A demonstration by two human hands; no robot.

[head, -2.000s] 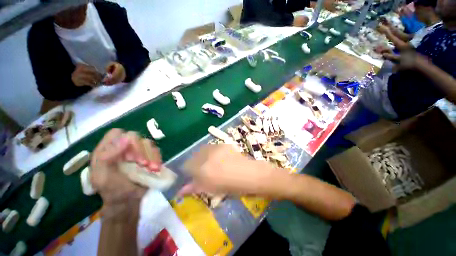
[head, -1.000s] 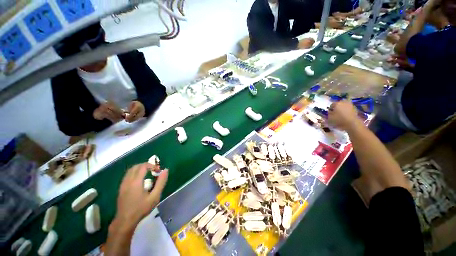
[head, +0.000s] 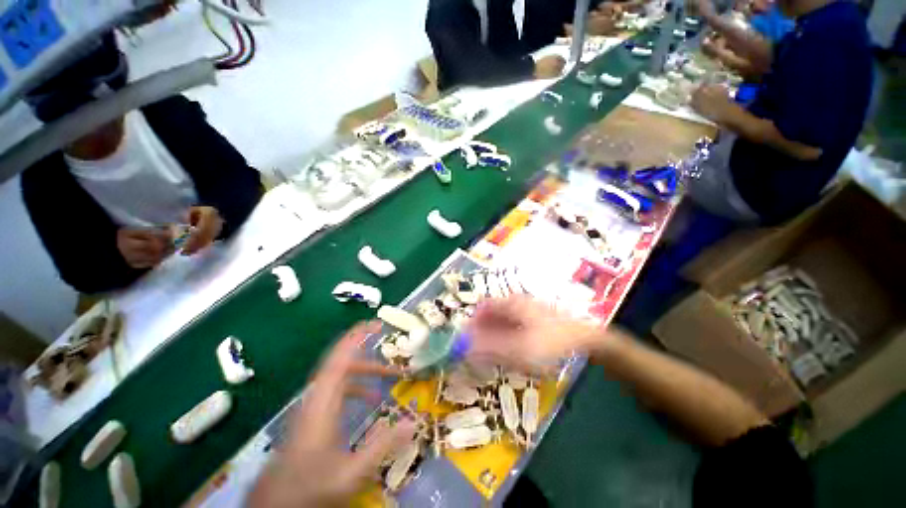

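My left hand (head: pixel 333 427) is blurred over the near left part of the bench, fingers spread, with nothing visible in it. My right hand (head: pixel 517 335) is blurred over the pile. At its fingertips is a smeared pale housing (head: pixel 434 349) with a blue spot; its details cannot be told. Beige covers (head: pixel 469 435) lie piled on the printed sheet (head: pixel 487 468) below and between my hands, some with dark patches. An open white housing (head: pixel 234 360) lies on the green conveyor belt (head: pixel 323 342), beyond my left hand.
More white units (head: pixel 202 416) lie along the belt. Blue-and-white parts (head: pixel 624 198) lie at the bench's far right. An open carton (head: pixel 695 342) with pale parts stands at right. A person in black (head: pixel 214 149) sits across the belt; another in dark blue (head: pixel 810 89) sits at right.
My right hand has come back from the blue parts to the pile, now with a housing at its fingertips. My left hand has left the housing on the belt and moved over the bench.
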